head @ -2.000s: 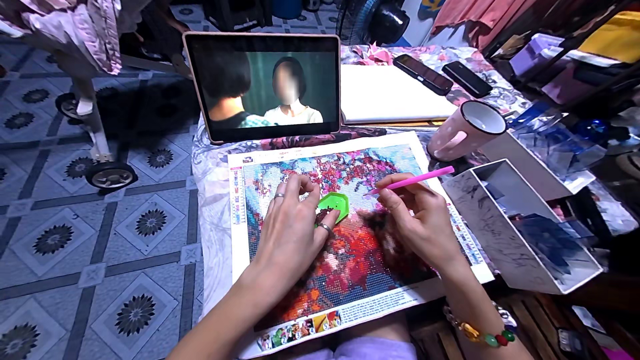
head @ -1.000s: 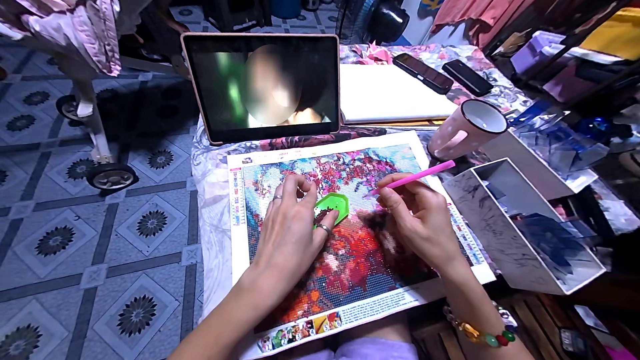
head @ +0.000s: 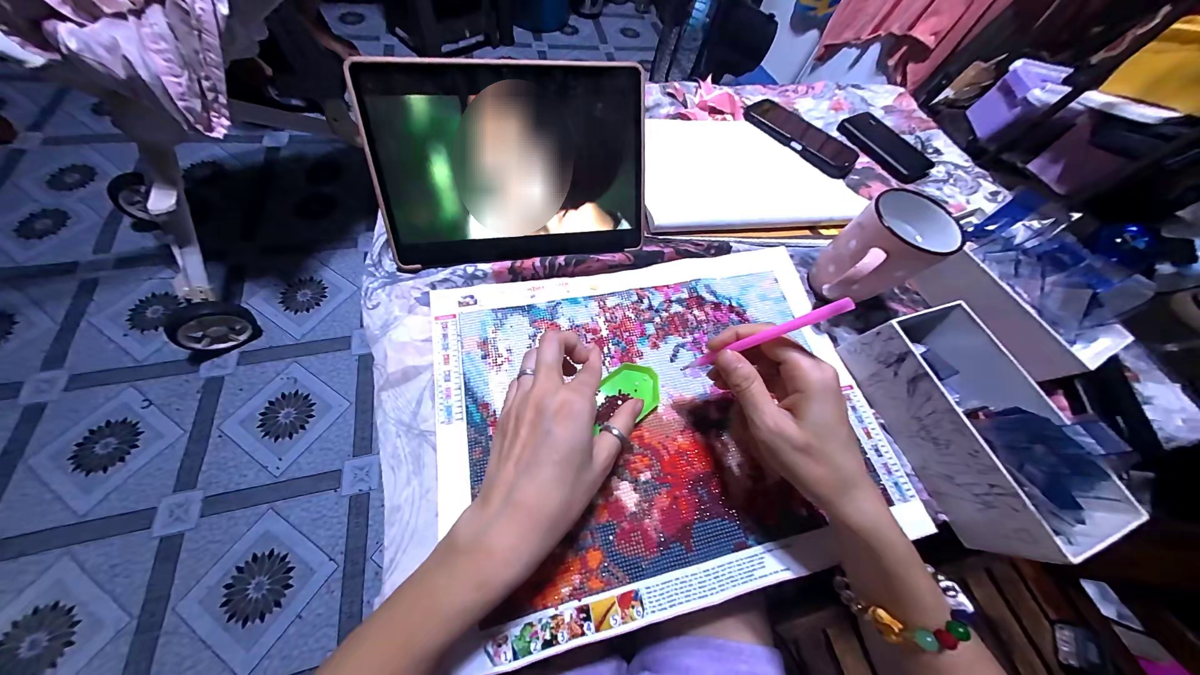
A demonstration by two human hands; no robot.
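Observation:
A diamond painting canvas (head: pixel 656 506) lies on the cloth-covered table, partly covered with small coloured drills. My left hand (head: pixel 553 422), with rings on it, rests on its left half, the thumb on a green plastic tray (head: pixel 641 381) holding dark red drills; the other fingers are bent beside the tray. My right hand (head: pixel 783 403) grips a pink applicator pen (head: pixel 792 325) between thumb and fingers, its tip pointing left over the light upper part of the canvas, right of the tray. A beaded bracelet (head: pixel 923 637) hangs at my right wrist.
A tablet (head: pixel 506 253) stands behind the canvas. Right of it are a white pad (head: pixel 741 178), two phones (head: pixel 802 138) (head: pixel 886 147) and a pink enamel-look mug (head: pixel 886 244). A marbled box (head: pixel 919 422) with dark packets stands right of my right hand. A wheeled frame (head: pixel 178 234) is at left.
The pink pen has tilted slightly in my right hand. My left hand stays at the green tray. The picture on the tablet has changed.

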